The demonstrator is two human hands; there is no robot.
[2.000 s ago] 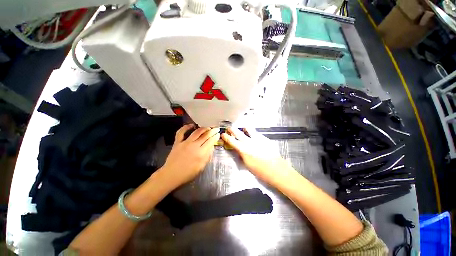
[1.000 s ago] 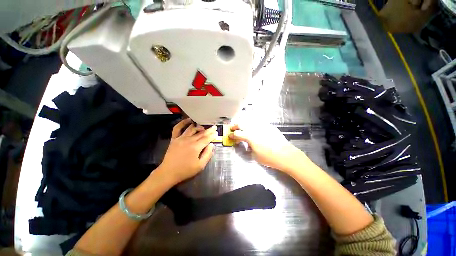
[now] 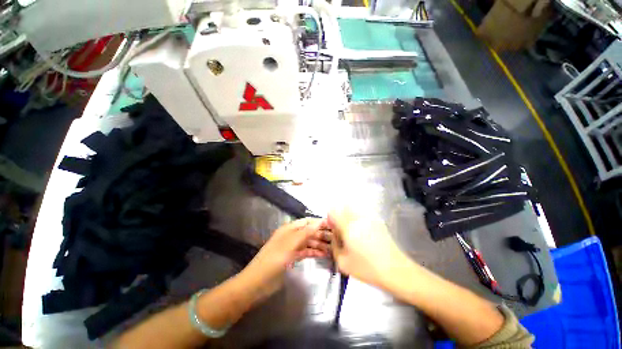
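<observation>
My left hand (image 3: pixel 295 243) and my right hand (image 3: pixel 358 247) meet in front of the machine head, over the metal table plate (image 3: pixel 228 198). Their fingers close on a black fabric piece (image 3: pixel 278 195), which runs from near the yellow guide plate (image 3: pixel 270 168) down to the fingertips. A thin dark strip (image 3: pixel 342 300) hangs below my right hand; whether it is a zipper or joined to the fabric I cannot tell. The fingers hide the gripped part. The white sewing machine head (image 3: pixel 249 75) with its red logo stands behind the hands.
A large heap of black fabric pieces (image 3: pixel 136 211) lies left. A heap of zippered pieces (image 3: pixel 464 160) lies right. Red-handled snips (image 3: pixel 479 264) and a black cable (image 3: pixel 530 279) lie at the right table edge, above a blue bin (image 3: pixel 580 300).
Both hands have come away from under the machine head, toward me, with a black piece between them. The view has shifted; the snips now show and more of the blue bin is visible.
</observation>
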